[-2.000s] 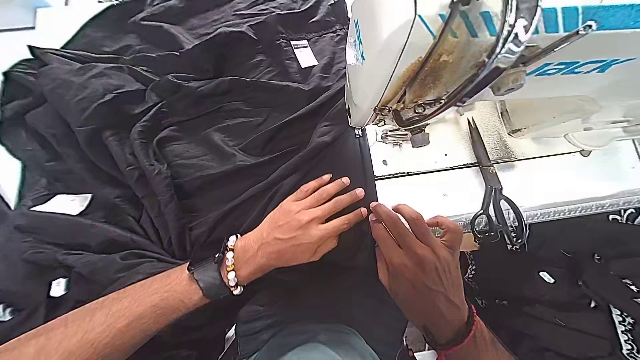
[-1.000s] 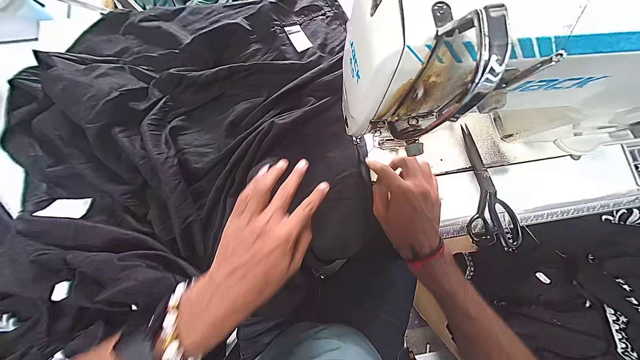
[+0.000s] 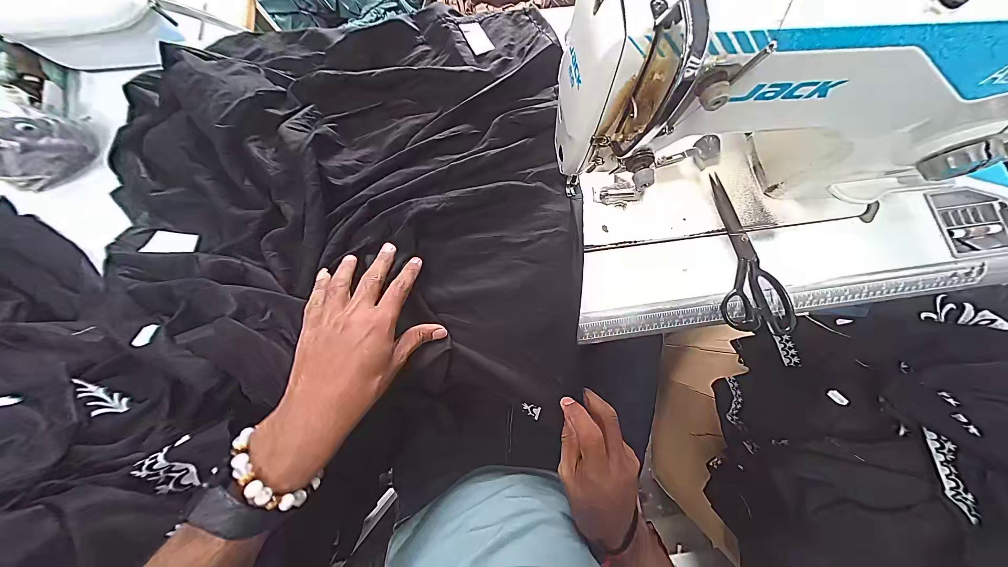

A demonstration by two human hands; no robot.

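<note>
A large black garment point(image 3: 472, 213) lies wrinkled across the machine table, its right edge running under the presser foot point(image 3: 572, 187) of a white and blue Jack sewing machine point(image 3: 787, 94). My left hand point(image 3: 346, 362) rests flat on the fabric with its fingers spread. Lower down, my right hand point(image 3: 598, 465) is at the garment's edge near my lap, fingers bent; the fabric seems pinched between thumb and fingers, though the thumb is mostly hidden. Black-handled scissors point(image 3: 748, 276) lie on the machine bed, blades pointing away, handles over the front edge.
A measuring tape strip point(image 3: 890, 289) runs along the table's front edge. Black fabric with white embroidery point(image 3: 835, 441) hangs or lies at lower right, beside brown paper or card point(image 3: 693, 409). More embroidered black cloth point(image 3: 47, 378) is at the left. A clear plastic bag point(image 3: 43, 150) sits at upper left.
My right hand has moved from beside the presser foot down toward my lap, along the garment's edge. My left hand now lies spread on the cloth, farther left of the edge than two seconds ago.
</note>
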